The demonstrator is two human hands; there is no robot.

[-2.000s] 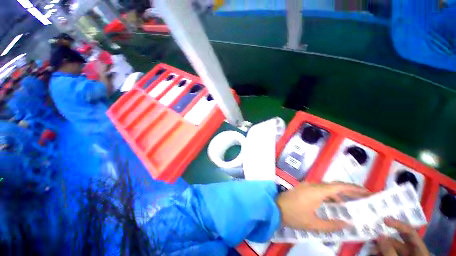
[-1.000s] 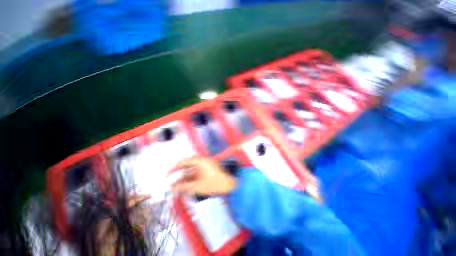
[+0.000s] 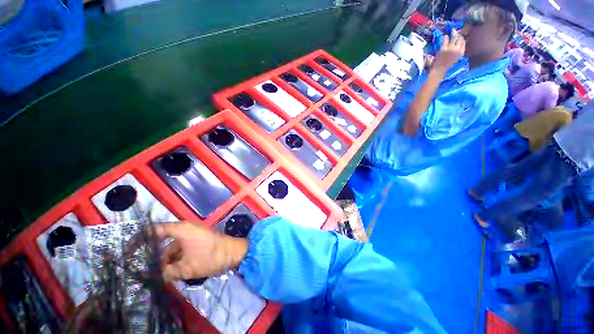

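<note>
My right hand [image 3: 203, 251] reaches in from the right over the near red tray [image 3: 251, 134], its fingers curled at the right end of a white label strip [image 3: 107, 238] with rows of dark print. Dark hair strands partly hide the fingertips. My left hand [image 3: 91, 316] is at the bottom left edge, cut off and mostly hidden by hair; its grip is unclear. The strip lies over white phones on the left. A white phone [image 3: 293, 203] and dark phones [image 3: 195, 184] lie camera side up in pockets.
A second red tray [image 3: 225, 98] of phones adjoins the near one beyond, on the green bench [image 3: 156, 85]. A person in a blue smock [image 3: 449, 117] is beside it, near white material [image 3: 391, 73]. A blue basket [image 3: 42, 42] is upper left; more people are at right.
The view has swung right along the bench; the white post and label roll are out of view. The second tray and neighbouring person are now clear. My right hand remains at the strip.
</note>
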